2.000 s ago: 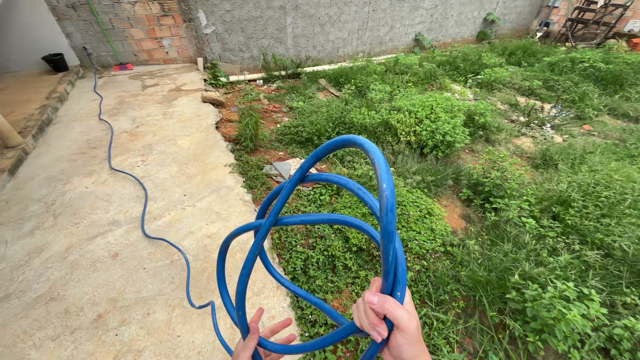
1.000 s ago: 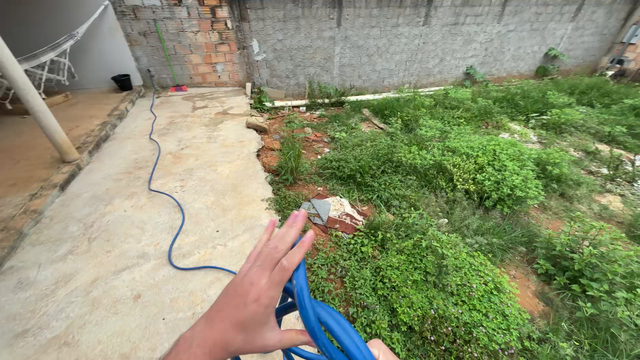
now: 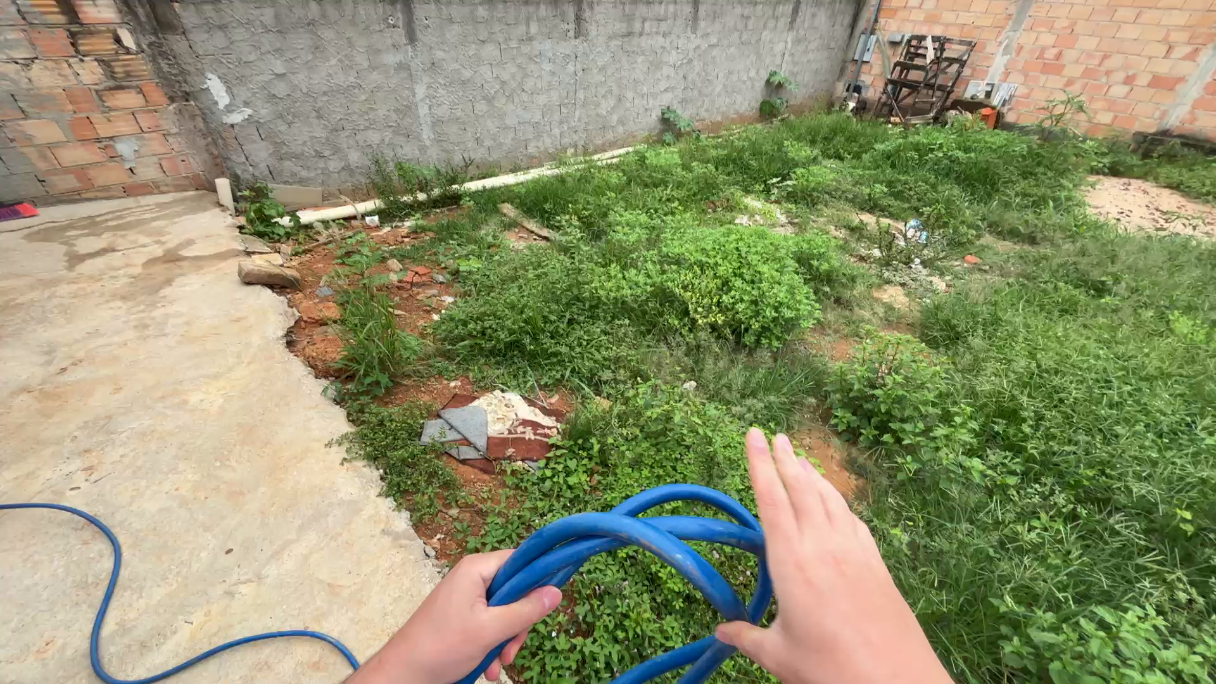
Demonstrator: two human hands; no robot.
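Several loops of a blue garden hose are bunched between my two hands low in the view. My left hand is closed around the left side of the loops, thumb on top. My right hand lies against the right side of the loops, its fingers extended upward and its thumb touching the hose from below; the palm is not closed on it. A single length of the same hose curves over the concrete at the lower left. The lower part of the coil is cut off by the frame's bottom edge.
A concrete path with a ragged edge runs along the left. Beside it are a stone, cloth and grey scraps, and weeds. A white pipe lies along the grey wall. A wooden structure stands far back.
My left hand, spread apart from the loops one second ago, now grips them. My right hand has gone from gripping the hose to extended fingers. The view has swung right.
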